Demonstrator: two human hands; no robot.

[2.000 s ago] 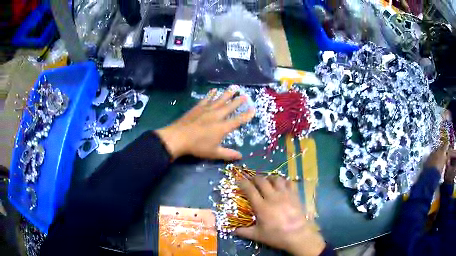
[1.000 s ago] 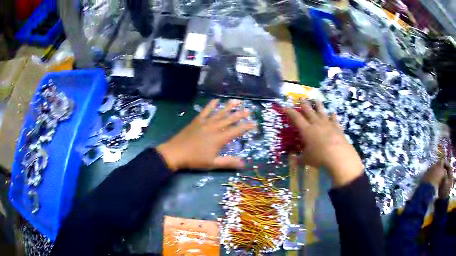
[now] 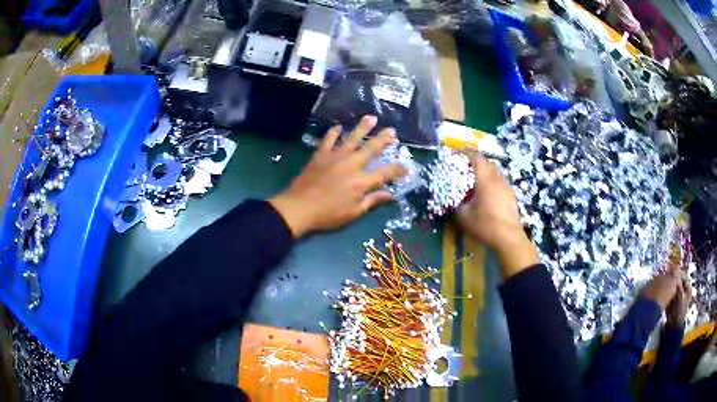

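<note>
My right hand is closed round the red lead wires; their white ends face left, and most of the red is hidden by the hand. My left hand lies with its fingers spread over the clear plastic inserts, partly covering them, and grips nothing that I can see. The yellow-orange lead wires lie in a loose pile nearer me, with one holder plate at their lower right. The orange pad with silver slivers lies left of them at the near edge.
A big heap of holder plates is at right. A blue tray with wired assemblies is at left, a smaller group of plates beside it. A black box device and a dark bag stand behind. Another person's hands are at right.
My right hand has moved from the yellow-orange wires to the red wires and has gathered them into a bundle, white ends turned left. My left hand stays over the clear inserts, slightly shifted.
</note>
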